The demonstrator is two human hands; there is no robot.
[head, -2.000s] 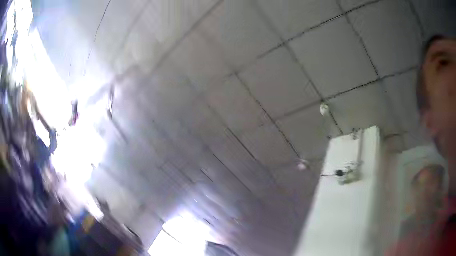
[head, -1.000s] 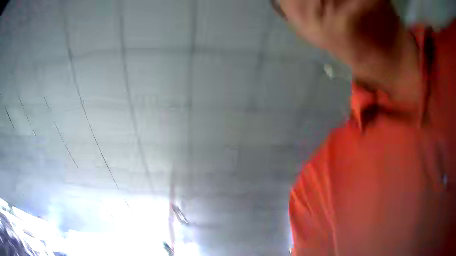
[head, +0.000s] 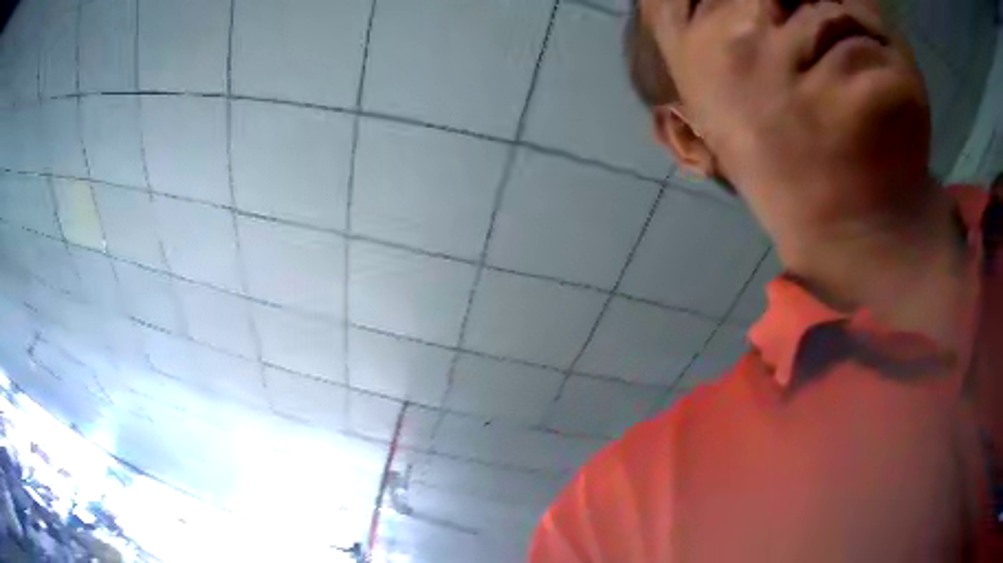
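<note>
Neither my left hand nor my right hand is in the picture. The camera is tilted up at the ceiling. Nearest in front of it is a person point(head: 759, 440) in an orange-red collared shirt, filling the right side. The head is cut off by the top edge. The person's hands are not in view. No machine, part or tool can be made out.
A pale ceiling of square panels point(head: 418, 187) with dark seams spans the view. Very bright light point(head: 242, 473) glares at the lower left. A thin reddish vertical line point(head: 385, 478) shows near the bottom. The dark clutter at the lower left corner is too blurred to tell.
The view has turned and steadied. The person shows larger and sharper, with more of the head and shoulder in the picture. The white pillar seen two seconds ago is out of view.
</note>
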